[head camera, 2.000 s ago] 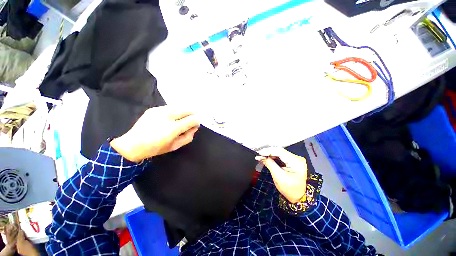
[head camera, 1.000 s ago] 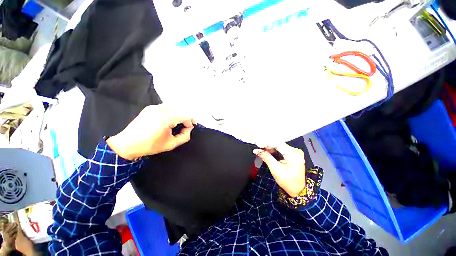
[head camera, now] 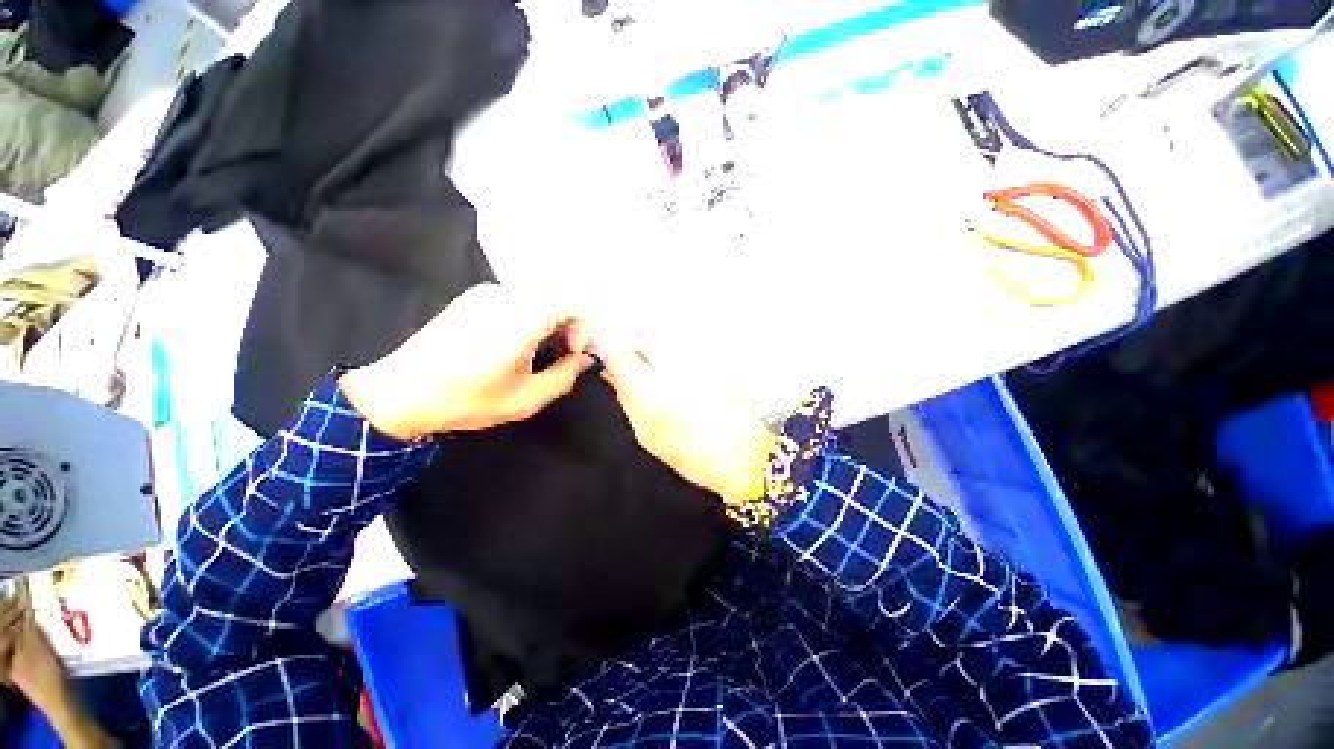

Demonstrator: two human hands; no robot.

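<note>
A black garment piece (head camera: 541, 527) hangs from my two hands over my lap. My left hand (head camera: 476, 366) pinches its upper edge. My right hand (head camera: 680, 417) is right beside it, fingertips close together at the same edge. The bit of cloth between the fingertips is mostly hidden. More black cloth (head camera: 351, 132) lies heaped on the table at the left of the machine. The presser foot and needle area (head camera: 702, 190) shows small and overexposed behind my hands.
Scissors with red and yellow handles (head camera: 1046, 242) and a dark blue cord (head camera: 1134, 242) lie on the white table right. Blue bins (head camera: 1024, 498) with black garments stand below its edge. A grey fan housing (head camera: 66, 476) and another person's hand (head camera: 29, 659) show at left.
My right hand has moved left along the cloth edge to meet my left hand. My left hand has stayed nearly in place, still pinching. The view has shifted slightly.
</note>
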